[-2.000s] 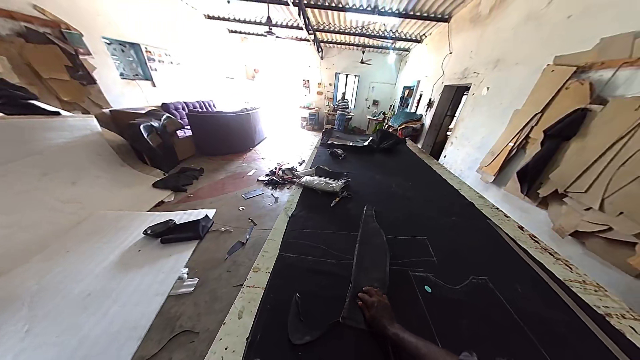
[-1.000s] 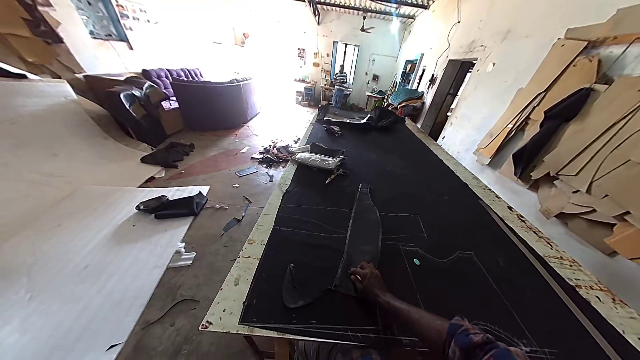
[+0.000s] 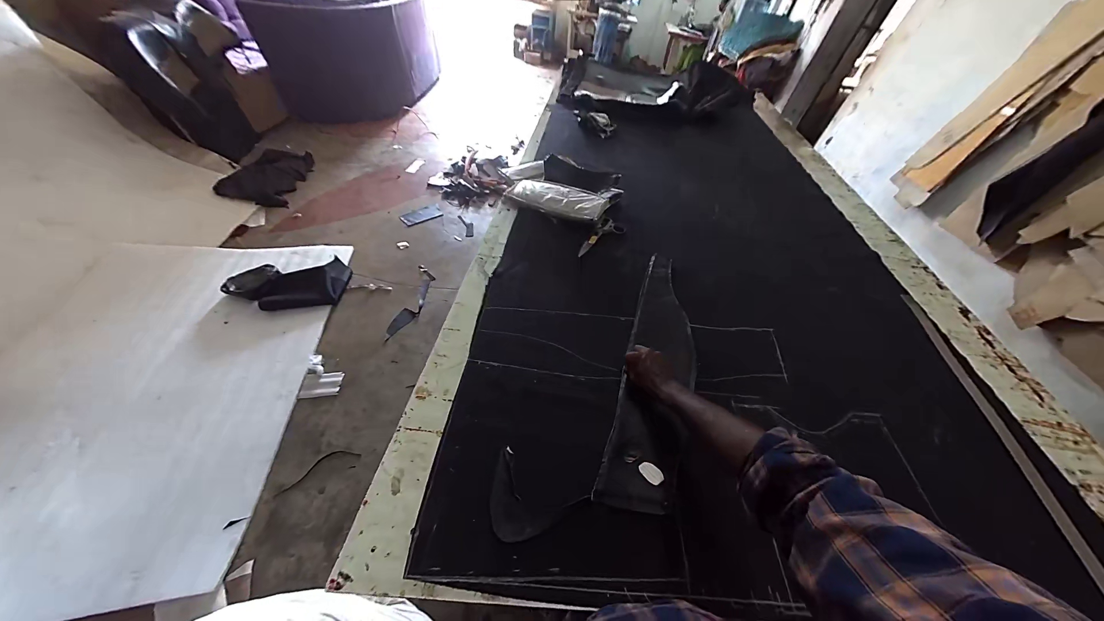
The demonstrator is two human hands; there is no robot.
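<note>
Black sheet material (image 3: 742, 233) bearing white chalk outlines covers a long table. On it lies a long, curved dark pattern piece (image 3: 668, 323), with a hooked part (image 3: 522, 517) at its near left. My right hand (image 3: 649, 371) rests on the left edge of the long piece, fingers bent; whether they pinch anything is unclear. A white oval piece of chalk (image 3: 651, 473) lies on the near part of the piece. Scissors (image 3: 597, 237) lie farther up the sheet, beside a silvery wrapped roll (image 3: 561, 200). My left hand is not in view.
The table's pale, stained edge (image 3: 966, 323) shows along both sides. White foam sheeting (image 3: 155, 414) lies at left, with a black rolled piece (image 3: 306, 285) on it. Scraps (image 3: 470, 177) lie beyond the table's left edge. Brown card patterns (image 3: 1009, 129) hang on the right wall.
My right hand has moved from the near end of the long pattern piece up to its left edge near the middle. The white oval chalk now shows on the piece. The view has tilted down.
</note>
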